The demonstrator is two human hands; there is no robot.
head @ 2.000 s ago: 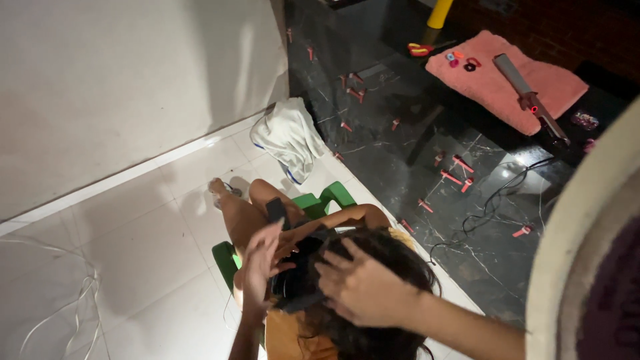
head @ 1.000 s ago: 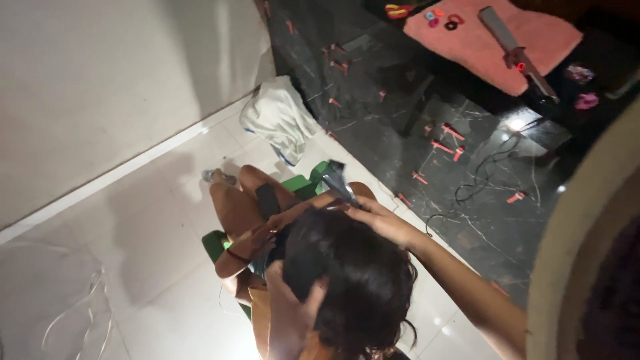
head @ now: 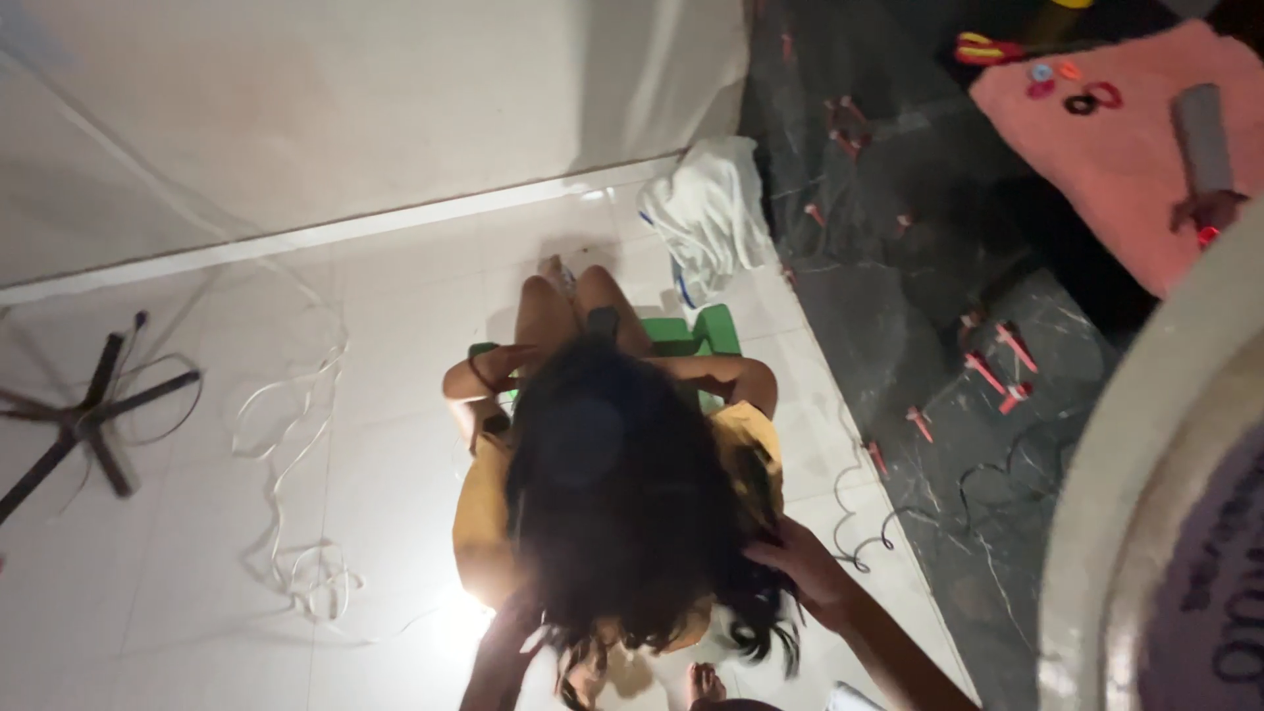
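Note:
A person with dark, loose hair (head: 612, 474) sits on a green plastic chair (head: 716, 331) directly below me, in a yellow-orange top (head: 481, 513). At the right side of the hair, near its ends, my right hand (head: 805, 568) touches the strands; whether it grips a lock is unclear. My left hand (head: 518, 617) is at the lower left of the hair, blurred and partly hidden, so its fingers cannot be read. A dark object (head: 602, 321) lies over the person's lap, just beyond the head.
On the black marble surface (head: 918, 276) lie several pink hair clips (head: 986, 373) and a dark cord. A pink towel (head: 1106, 188) bears hair ties and a flat iron (head: 1203, 138). White cloth (head: 706, 217), a white cable (head: 276, 494) and a black stand base (head: 87, 420) are on the floor.
My right hand has moved from the front of the head to the hair ends, and the dark tool it held a second ago is no longer visible. The view has shifted.

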